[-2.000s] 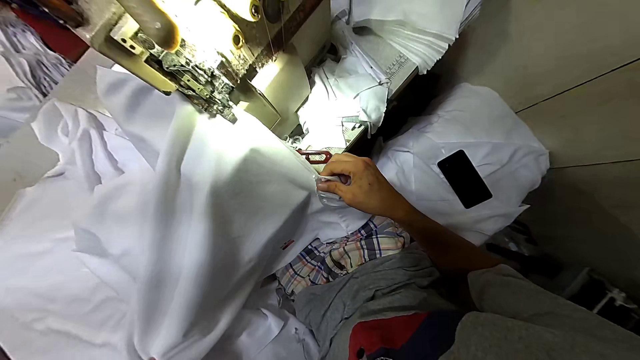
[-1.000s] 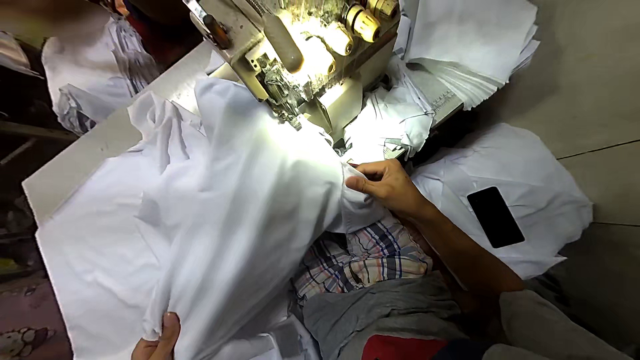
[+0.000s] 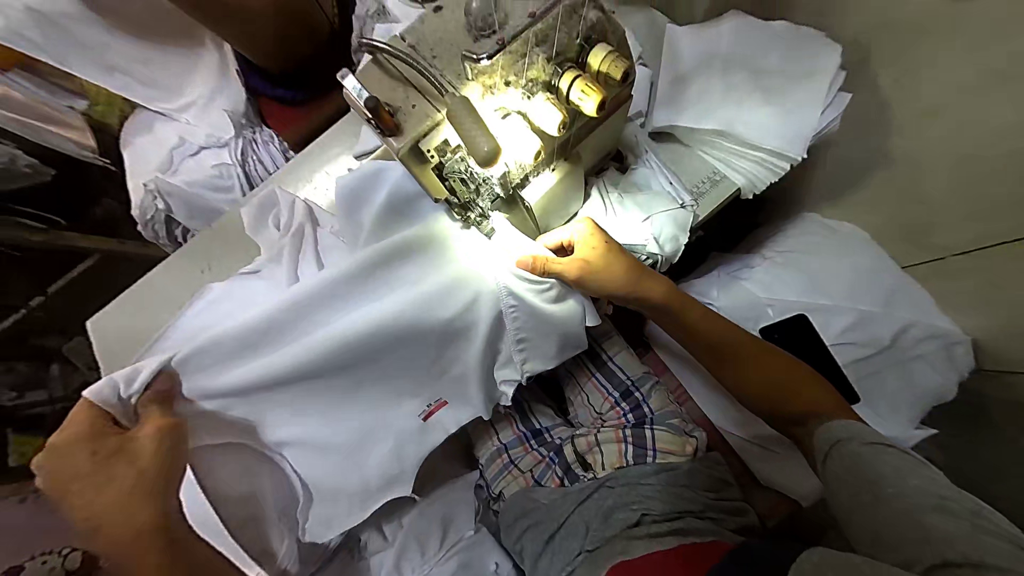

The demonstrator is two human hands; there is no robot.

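A white knit garment piece with a stitched seam and a small red-and-black label is spread over the table edge, one part under the presser foot area of an overlock sewing machine. My left hand grips the garment's far left edge between thumb and fingers. My right hand pinches the fabric near the seam, just in front and to the right of the needle area. A flexible lamp shines on the stitching spot, where glare hides detail.
White cut panels are stacked behind the machine at right, with crumpled white pieces beside it. A black smartphone lies on a white cloth heap at right. Another person's arm and a white bundle are beyond the table.
My left hand, unseen two seconds ago and low at the frame's edge one second ago, now holds the garment's left edge stretched out. My right hand is closer to the needle area. The view has shifted.
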